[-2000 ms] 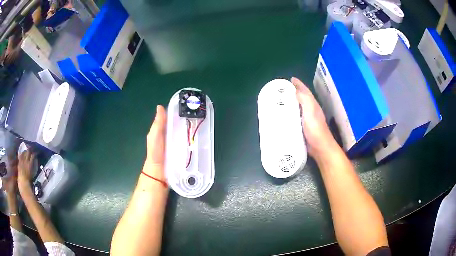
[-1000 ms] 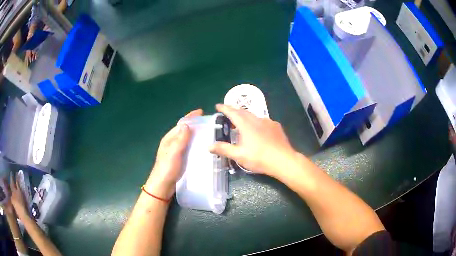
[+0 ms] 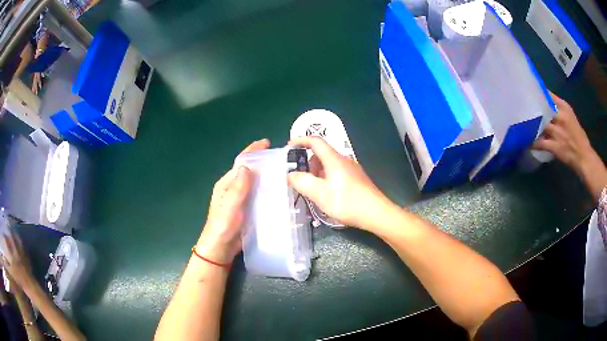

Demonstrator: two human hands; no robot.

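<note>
A frosted oval tub (image 3: 269, 220) is tipped on its side in front of me, its open side facing right. My left hand (image 3: 229, 206) holds it from the left, thumb near its upper end. My right hand (image 3: 336, 183) grips the small black fan (image 3: 297, 158) at the tub's upper right edge, between thumb and fingers. A white cover (image 3: 318, 124) with a round grille lies on the bench behind my right hand, partly hidden by it. Thin wires inside the tub are mostly hidden.
Open blue and white boxes stand at the right (image 3: 432, 100) and upper left (image 3: 113, 86) on the green bench (image 3: 219, 40). Another person's hand (image 3: 566, 133) touches the right box. At the left are a white cover (image 3: 58, 181), an open tub (image 3: 72, 266) and another person's hands.
From two seconds ago, the tub has been tipped onto its side and my right hand has moved from the cover to the fan. Another person's hand has appeared at the right box.
</note>
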